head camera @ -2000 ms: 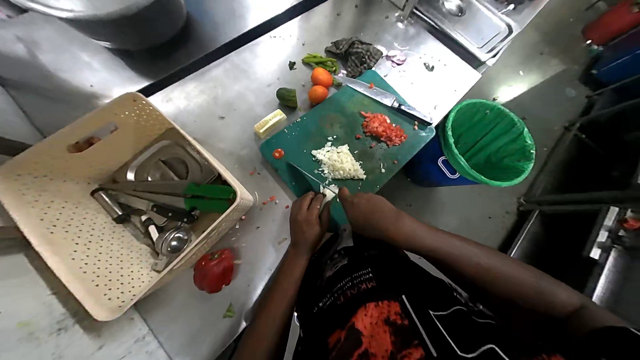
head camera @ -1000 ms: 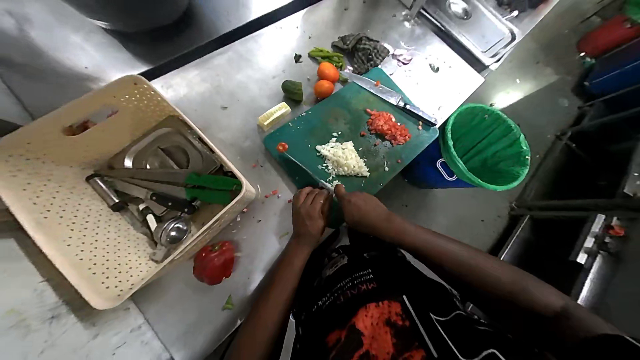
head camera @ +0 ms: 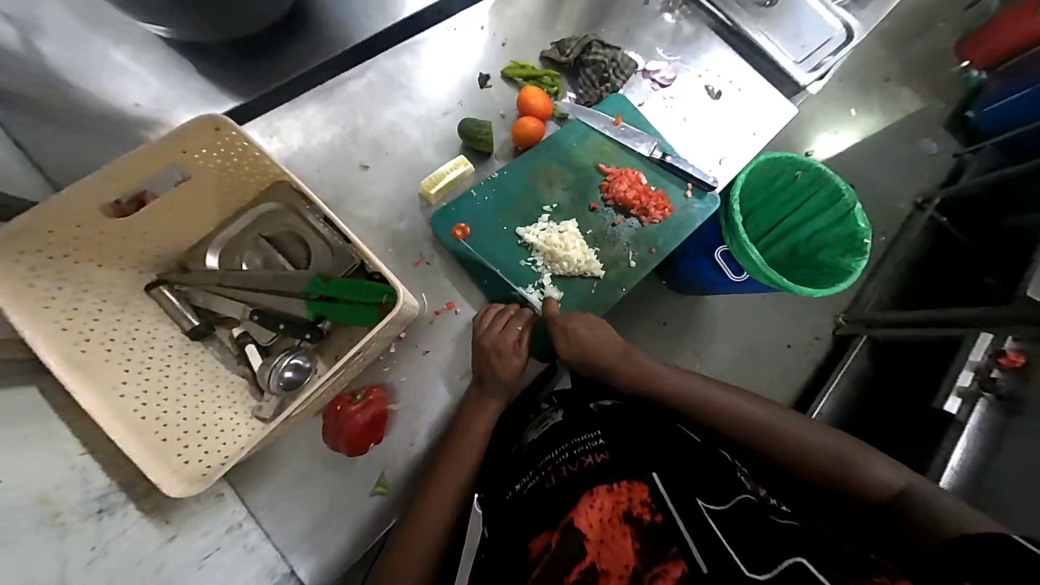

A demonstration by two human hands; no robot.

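Note:
On the green cutting board (head camera: 561, 175), a knife blade (head camera: 504, 276) runs as a thin line from the left corner toward my hands. My right hand (head camera: 591, 345) is closed around the knife's handle end; the handle is hidden. Bent fingers of my left hand (head camera: 501, 345) rest close to the blade at the board's near edge; whether they grip a piece is hidden. Small chopped pale vegetable pieces (head camera: 543, 289) lie just beyond the fingertips, beside a larger chopped white heap (head camera: 565, 248). Farther right is chopped red vegetable (head camera: 636, 193), likely tomato.
A second knife (head camera: 642, 145) lies across the board's far edge. Beyond are two tomatoes (head camera: 528, 132), a cut cucumber (head camera: 475, 135), green chillies (head camera: 532, 75) and a cloth (head camera: 593, 67). Left: utensil basket (head camera: 89, 349), red bell pepper (head camera: 356, 420). Right: green-lined bin (head camera: 800, 223).

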